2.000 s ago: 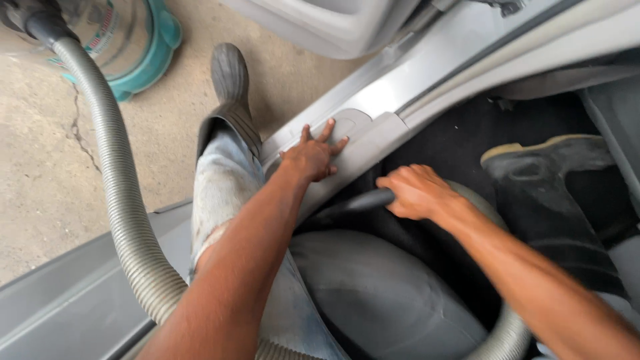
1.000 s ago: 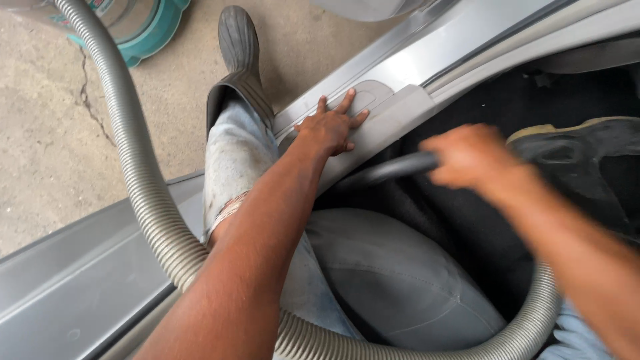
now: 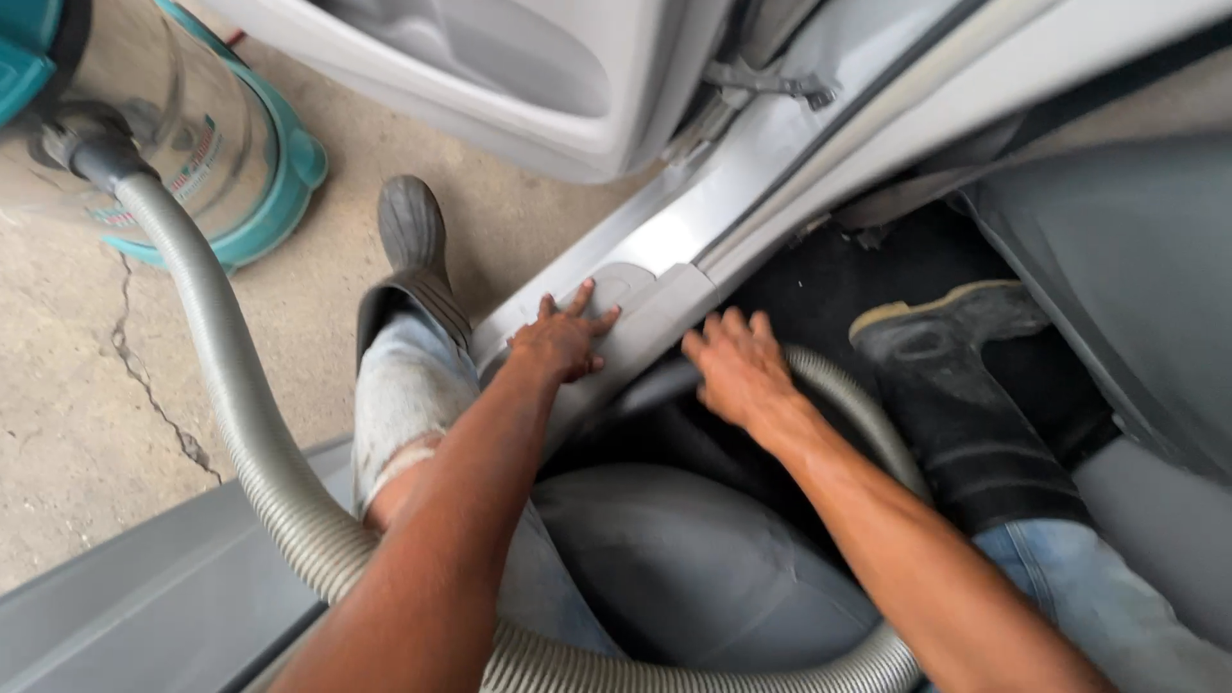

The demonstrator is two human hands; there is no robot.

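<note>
My left hand rests with its fingers spread on the car's door sill and holds nothing. Over the footwell, my right hand is closed around the dark vacuum nozzle, whose far end points down beside the inner edge of the sill. A grey ribbed vacuum hose comes out behind that hand, loops under my right forearm and passes across my lap. It runs on at the left to the teal vacuum cleaner on the concrete floor.
The open car door hangs over the floor at the top. A rubber boot stands outside the car, another boot in the dark footwell. A grey seat cushion lies below my hands; a grey seat back is at the right.
My right hand, with the nozzle, has moved back left toward the sill since one second ago. My left hand has stayed on the sill. The view has shifted, showing more door and vacuum cleaner.
</note>
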